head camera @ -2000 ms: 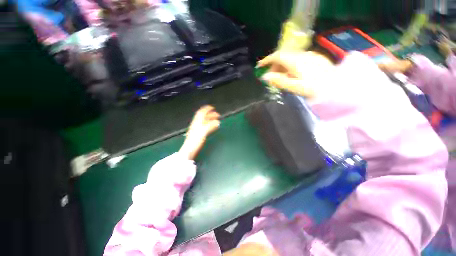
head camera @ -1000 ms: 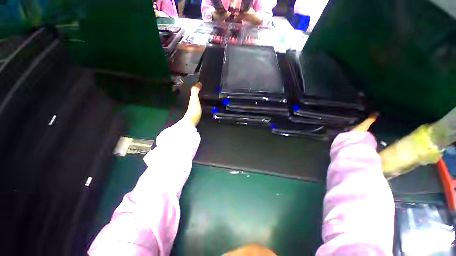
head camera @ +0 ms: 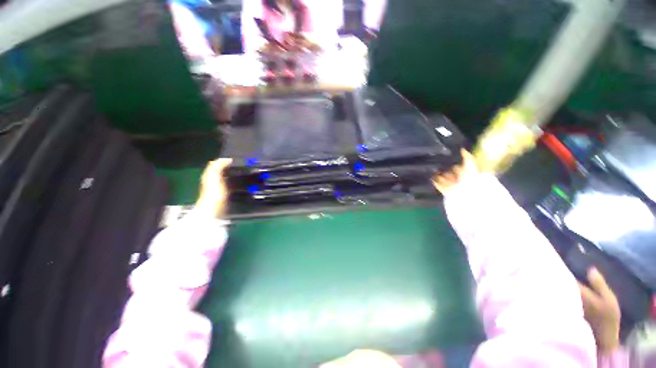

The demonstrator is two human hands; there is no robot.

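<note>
Stacked dark tablets [head camera: 293, 133] lie in two piles side by side on a black foam tray [head camera: 288, 210], with blue spots at their near corners and shiny film on top. My left hand [head camera: 213, 188] is at the tray's left edge, fingers curled against it. My right hand [head camera: 453, 175] grips at the right edge, slightly blurred. The undersides of the tray and the fingertips below it are hidden.
A tall black stack of foam trays [head camera: 65, 230] stands at left. A pale post with yellow wrapping [head camera: 507, 136] rises at right. Beyond it lie a red-edged holder [head camera: 561, 154] and bright-screened tablets [head camera: 611, 212]. Another person's hand [head camera: 601, 305] is at lower right; people are across the bench.
Both hands, apart earlier, are now at the sides of the tray. The tray has shifted away from me, its front edge farther off, and more green surface shows. The view has also turned.
</note>
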